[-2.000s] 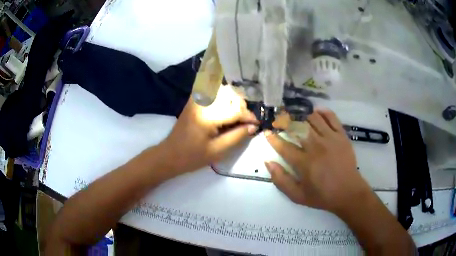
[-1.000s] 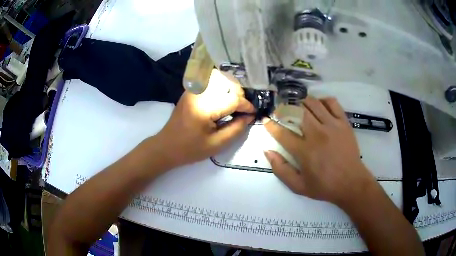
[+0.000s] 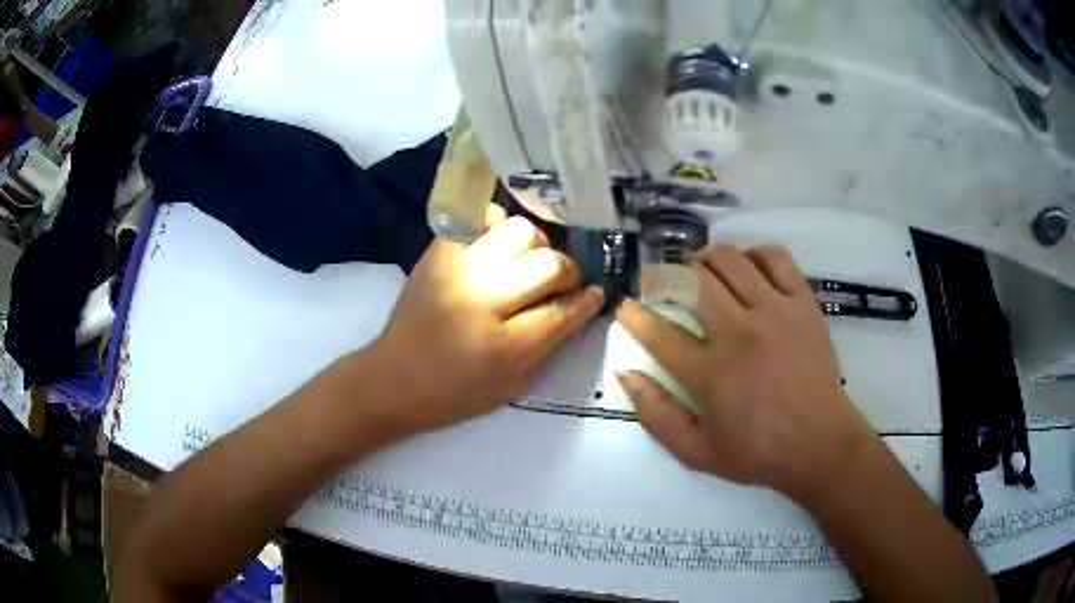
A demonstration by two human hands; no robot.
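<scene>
A small black garment piece [image 3: 589, 266] lies under the presser foot [image 3: 613, 252], mostly hidden by fingers and the machine head. My left hand [image 3: 495, 312] has its thumb and fingertips on this piece, just left of the foot. My right hand [image 3: 749, 365] lies on the needle plate to the right, its index fingertip close to the cloth edge below the foot. A black garment panel [image 3: 283, 189] runs from the left table edge to behind my left hand. The off-white sewing machine head [image 3: 554, 106] stands over the work, with the lit lamp [image 3: 462, 189] beside it.
Black snips [image 3: 866, 299] lie right of my right hand. Long black strips [image 3: 973, 365] lie under the arm at right. A printed ruler [image 3: 566, 536] follows the front edge. A purple basket [image 3: 132, 289] with white cones and black cloth stands left. The tension dial [image 3: 703, 124] is above.
The view has shifted, so the machine head appears further left. My left hand's fingers have curled closer together at the cloth. My right hand stays beside the foot.
</scene>
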